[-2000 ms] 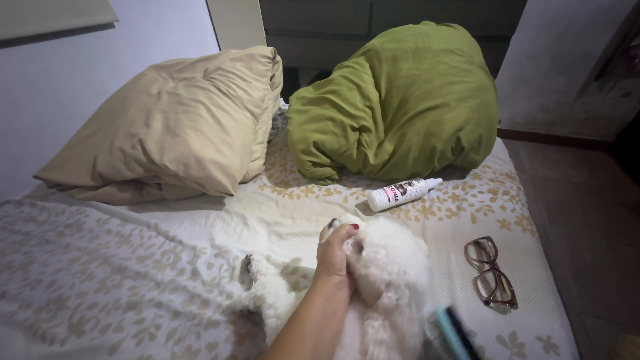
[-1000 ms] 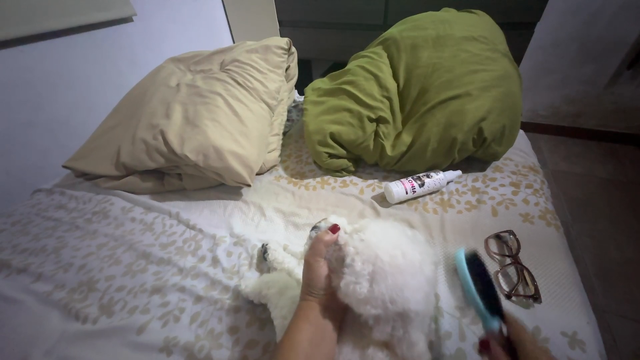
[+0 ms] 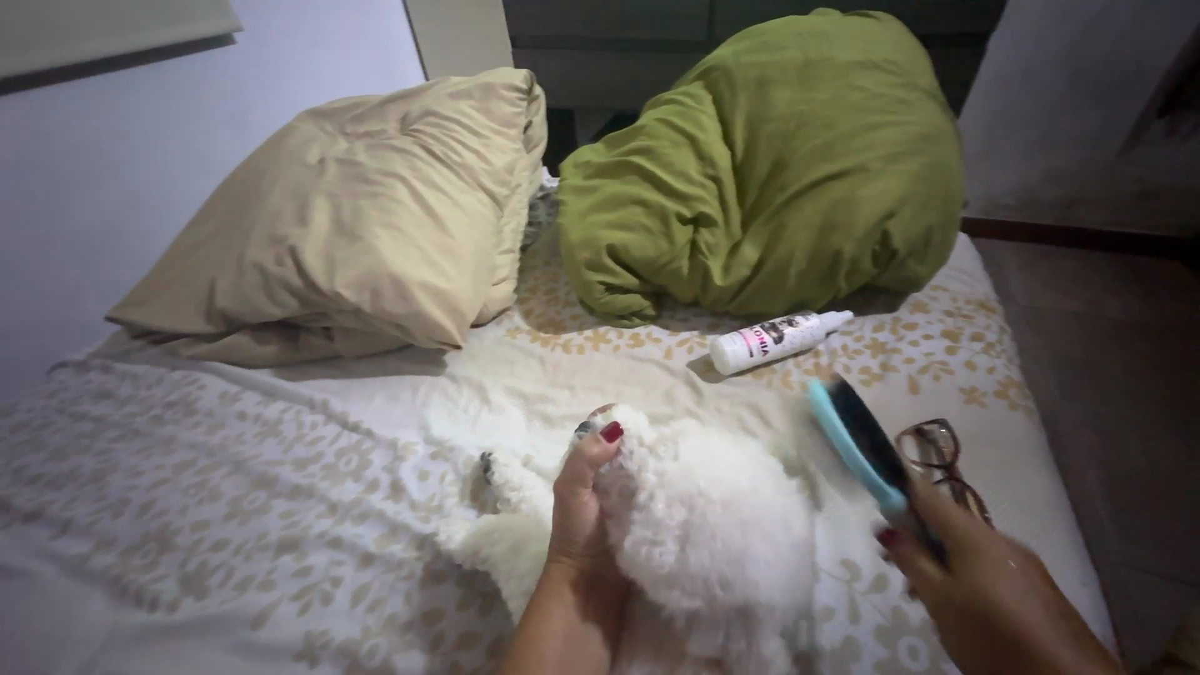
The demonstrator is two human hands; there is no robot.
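A curly white dog lies on the bed at the lower middle, its dark nose pointing up the view. My left hand holds the dog's muzzle, the thumb with its red nail resting on top. To the right of the dog, my right hand grips the handle of a light-blue hairbrush with dark bristles. The brush is apart from the fur and a little blurred. A paw with dark claws shows left of my left hand. The dog's body is partly hidden by my left forearm.
Eyeglasses lie right of the brush, partly behind my right hand. A white bottle bearing writing lies on its side before a green bundle of cloth. A beige folded cover stands at the left. The flowered sheet has wrinkles.
My right hand with the hairbrush has come further into view from the lower right, and the brush has moved up the view. My left hand stays on the dog's muzzle.
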